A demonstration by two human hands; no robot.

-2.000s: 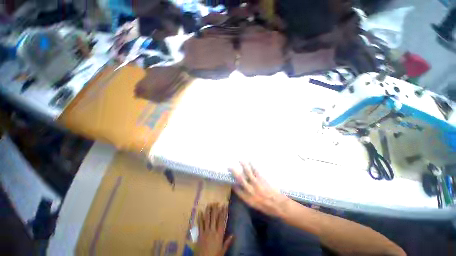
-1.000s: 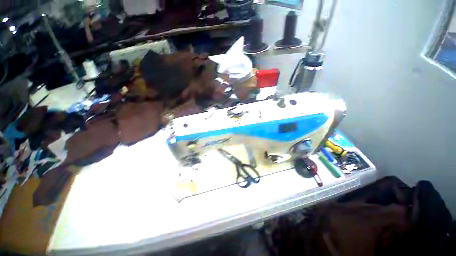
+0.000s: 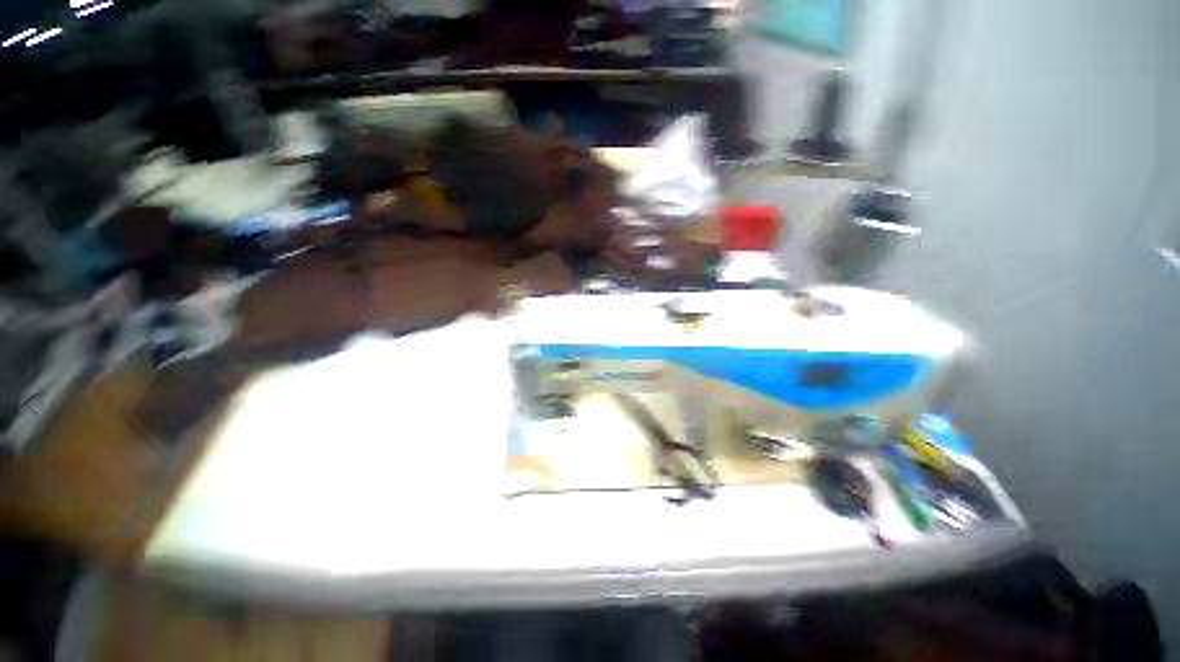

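The view is motion-blurred, and neither my left hand nor my right hand is in it. The white and blue sewing machine (image 3: pixel 751 349) stands on the white table (image 3: pixel 349 466), right of the middle. The black-handled shears (image 3: pixel 677 463) lie on the machine bed under the arm. Brown cloth pieces (image 3: pixel 427 282) lie in piles along the far table edge. Small tools with green and yellow handles (image 3: pixel 912 485) are at the table's right end.
Dark cloth (image 3: pixel 906 614) is heaped below the table's front edge at right. Cardboard (image 3: pixel 78 453) is at the left. A red item (image 3: pixel 748 228), a white bag (image 3: pixel 673 175) and a dark bottle (image 3: pixel 864 239) stand behind the machine, near the pale wall.
The view has swung from the lap and table to the machine; both hands, seen two seconds ago on cardboard and table edge, have left the picture. The shears remain on the machine bed.
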